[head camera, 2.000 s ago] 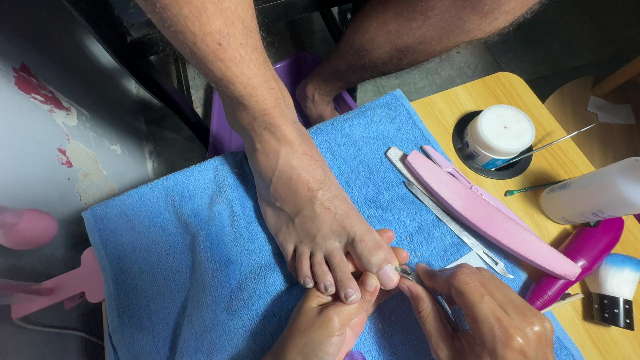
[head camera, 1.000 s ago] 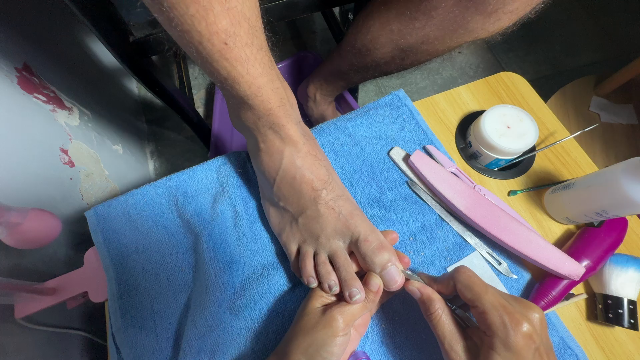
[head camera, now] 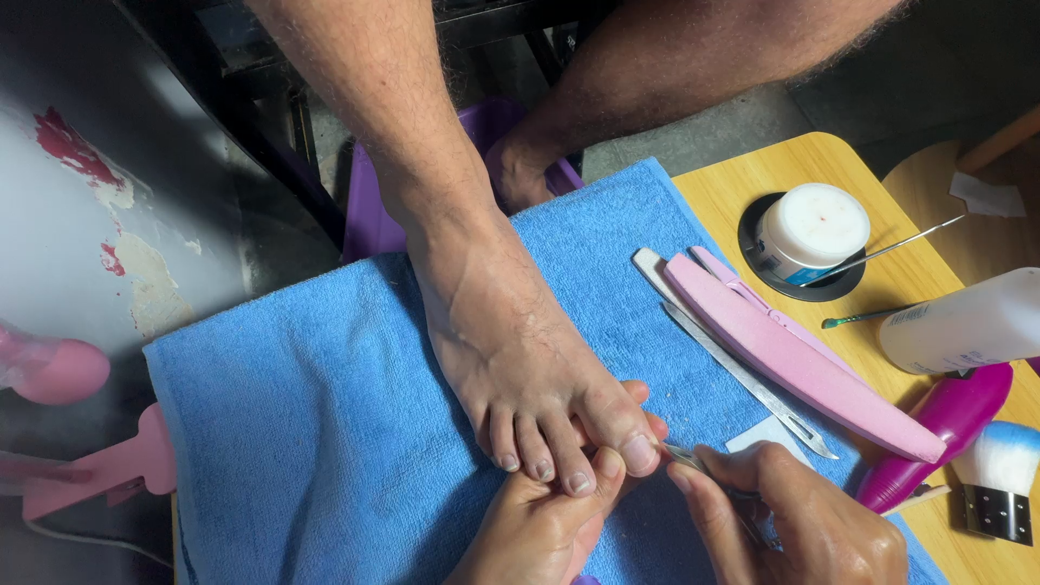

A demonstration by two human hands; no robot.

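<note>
Another person's bare foot [head camera: 520, 325] rests on a blue towel [head camera: 268, 390], toes toward me. My left hand [head camera: 561, 504] grips it at the big toe, thumb below the second toe and fingertips showing on the far side. My right hand [head camera: 796, 512] is closed around a metal cuticle nipper [head camera: 691, 459], its tip at the side of the big toenail [head camera: 639, 451]. Whether the nipper's jaws are apart I cannot tell. Beside my right hand lie a pink nail file [head camera: 796, 357], a thin metal tool [head camera: 739, 374] and a white piece [head camera: 768, 436].
On the wooden table [head camera: 812, 154] stand a white jar [head camera: 816, 227] with a metal tool leaning on it, a plastic bottle [head camera: 963, 321], a magenta device [head camera: 942, 435] and a brush [head camera: 1003, 475]. A purple basin [head camera: 370, 211] with the other foot lies beyond. Pink objects [head camera: 106, 471] are at left.
</note>
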